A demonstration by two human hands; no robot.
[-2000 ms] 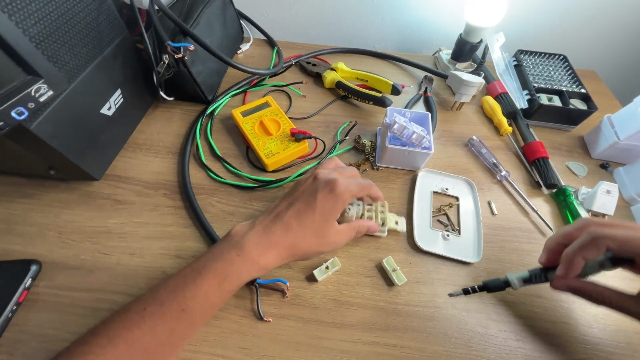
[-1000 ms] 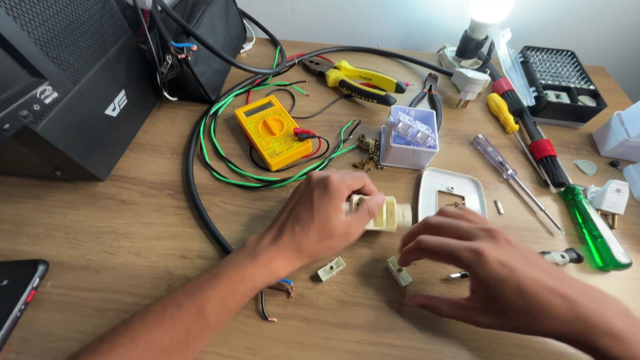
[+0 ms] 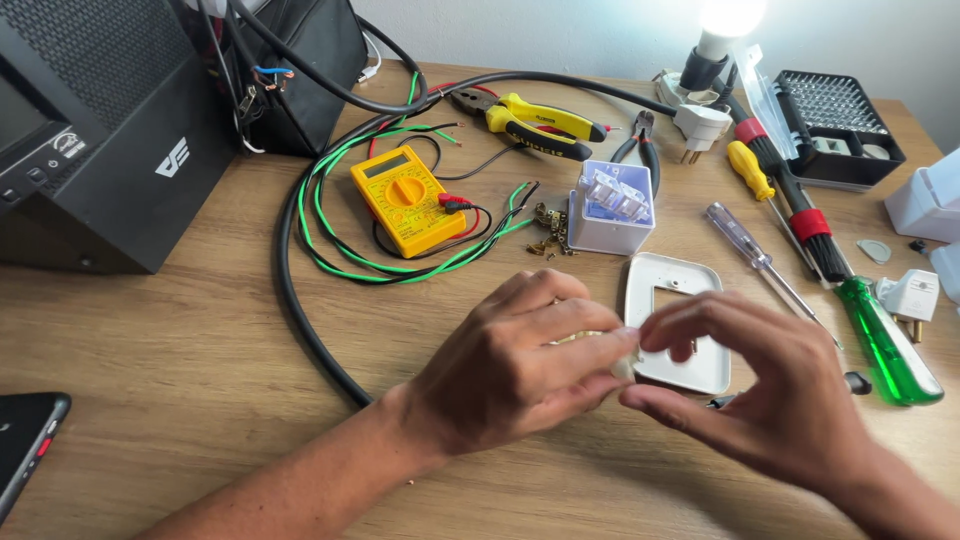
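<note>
My left hand [image 3: 525, 352] grips a cream plastic electrical part [image 3: 624, 366], mostly hidden by the fingers. Just right of it, my right hand [image 3: 757, 375] has thumb and fingers apart around the part's end, with nothing seen held between them. Behind both hands lies a white wall plate frame [image 3: 679, 379], partly covered. A dark-handled screwdriver [image 3: 857, 383] lies on the table behind the right hand, mostly hidden. Small brass parts [image 3: 551, 225] are heaped beside a white box [image 3: 611, 229] of clear plastic pieces.
A yellow multimeter [image 3: 409, 199], green and black wires [image 3: 319, 251], combination pliers [image 3: 540, 124] and cutters [image 3: 643, 146] lie behind. At right are a tester screwdriver [image 3: 757, 259], a green-handled screwdriver [image 3: 889, 341], a plug [image 3: 909, 296] and a bit case [image 3: 840, 127]. A phone [image 3: 30, 450] is left; a black cable [image 3: 292, 300] curves nearby.
My right hand has put down the dark screwdriver and come left beside my left hand. The left hand has kept the cream part. Two small cream pieces seen earlier on the table are now out of sight.
</note>
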